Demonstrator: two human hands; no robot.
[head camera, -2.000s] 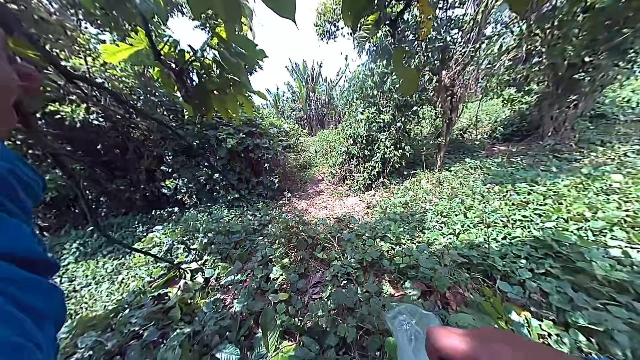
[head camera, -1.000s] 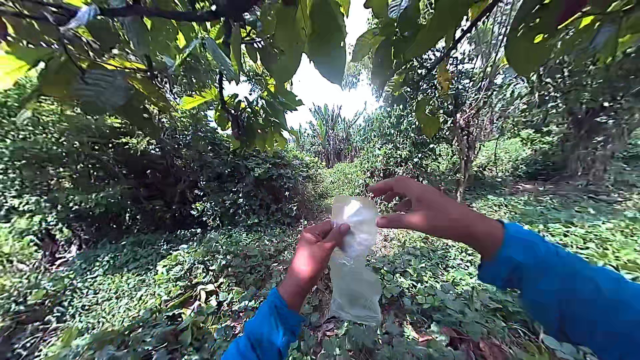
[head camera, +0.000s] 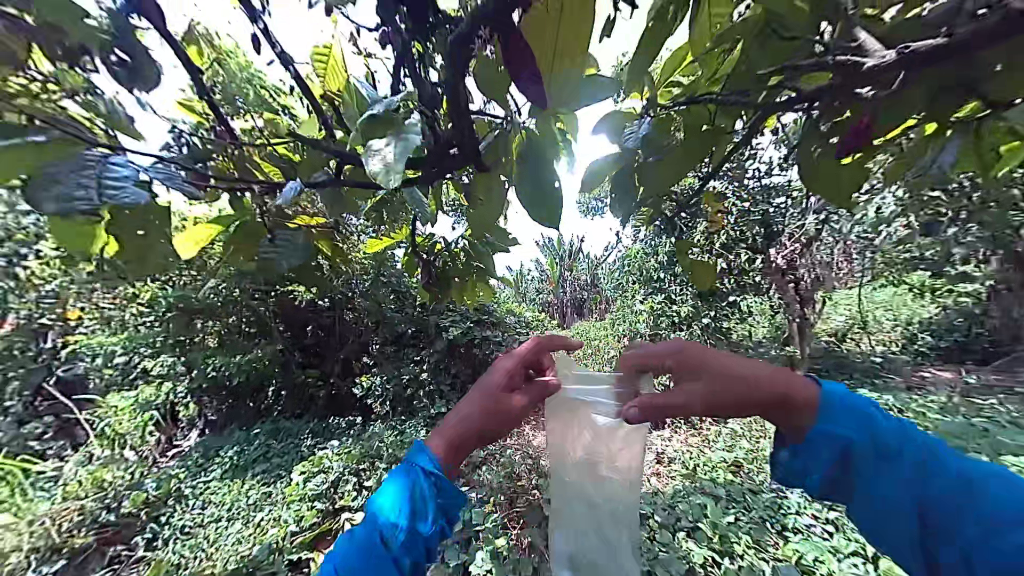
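A long, translucent plastic bag (head camera: 596, 480) hangs in front of me, its upper end between my two hands. My left hand (head camera: 512, 388) pinches the bag's upper left edge between thumb and fingers. On the other side, my right hand (head camera: 696, 380) grips the upper right edge, thumb low and fingers bent over the plastic. Creases run across the top of the bag, and its lower end is cut off by the frame. Both forearms wear blue sleeves.
Leafy branches (head camera: 456, 152) hang low overhead. Dense shrubs (head camera: 320, 352) stand at the left, and a slim trunk (head camera: 800, 308) rises at the right. Low leafy plants (head camera: 280, 472) cover the ground around a patch of dry litter.
The bag was partly bunched in my left hand one second ago; now it hangs longer between both hands. My right hand has closed on its upper edge. The view has tilted up since the earliest frame.
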